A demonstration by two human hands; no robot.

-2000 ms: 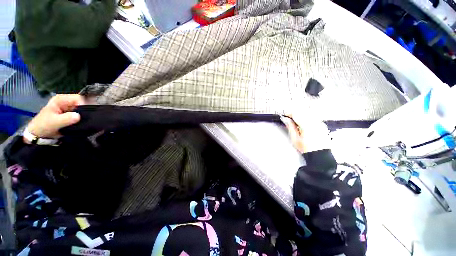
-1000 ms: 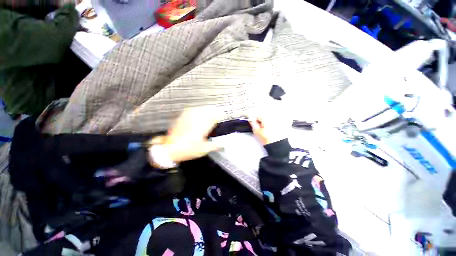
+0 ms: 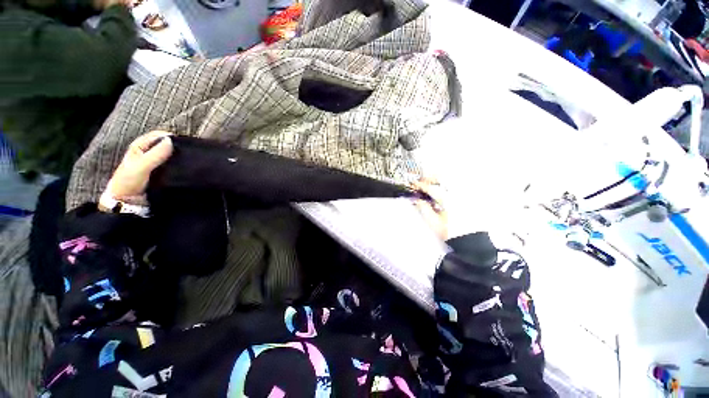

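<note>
A black band [image 3: 256, 172] is stretched along the near edge of the checked garment [image 3: 225, 85]. My left hand [image 3: 141, 167] grips its wide end at the left, over my lap. My right hand [image 3: 432, 204] pinches its narrow end above the white table; glare partly washes out this hand. The garment is bunched on the table beyond the band, with a dark patch showing in its folds. More checked cloth hangs over my lap.
The white "JACK" sewing machine [image 3: 661, 241] is at the right, with its foot area [image 3: 575, 218] to the right of my right hand. A person's green sleeve [image 3: 78, 54] is at the upper left. A red item [image 3: 281, 23] lies behind the garment.
My left hand has moved back left from near my right hand, and the band is now stretched between them. The garment has shifted left and bunched, away from the machine.
</note>
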